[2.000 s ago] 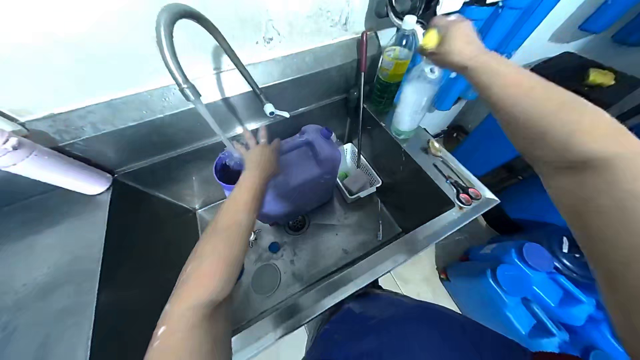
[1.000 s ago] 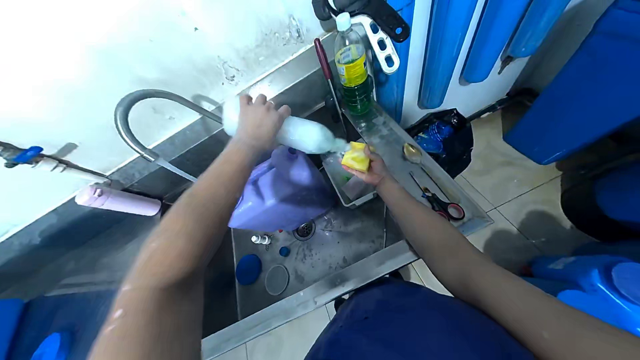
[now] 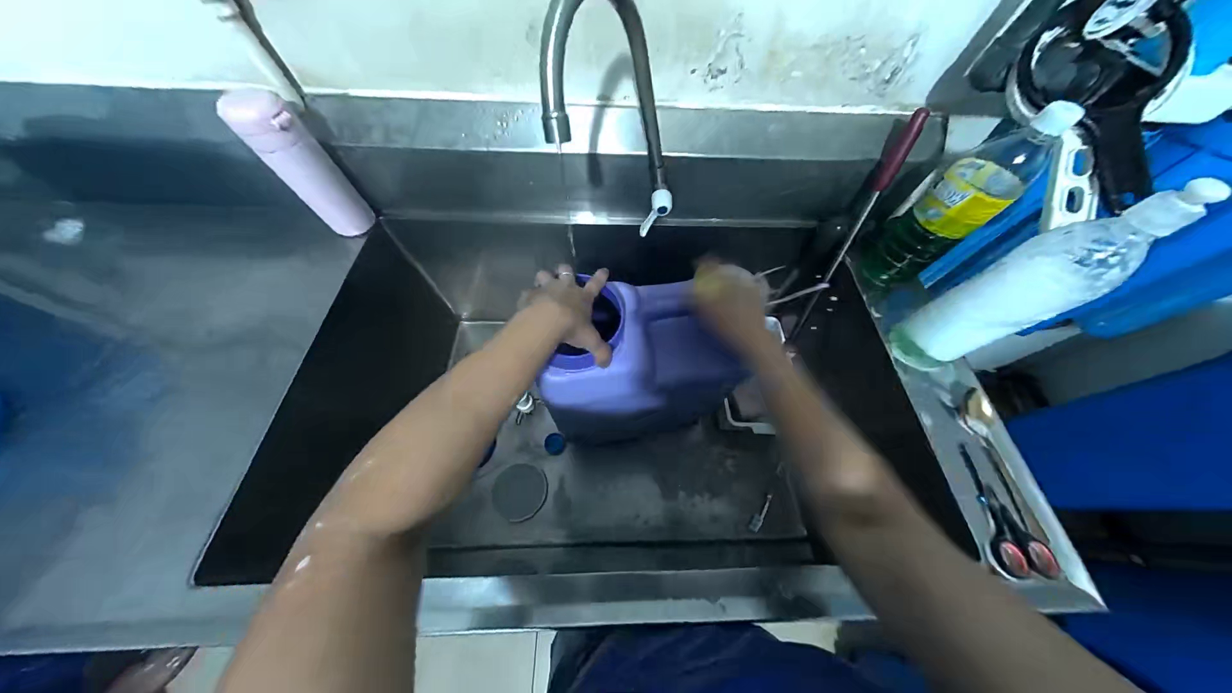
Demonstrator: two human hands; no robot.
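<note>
A purple plastic jug lies on its side in the steel sink, its round mouth facing left below the faucet. My left hand rests at the rim of that mouth, fingers spread. Against the jug's far right side is my right hand, blurred, closed around a yellow sponge. A thin stream of water runs from the curved faucet behind my left hand. Partly hidden by my right forearm is a white plastic basket.
On the right ledge stand a bottle of white liquid, a green-liquid bottle, scissors and a spoon. A pink bottle leans at the back left. A red-handled rod leans in the sink's back right corner.
The bottle of white liquid, in my left hand a second ago, now stands on the right ledge. My left hand has moved to the jug's mouth, and my right hand to its side with the sponge.
</note>
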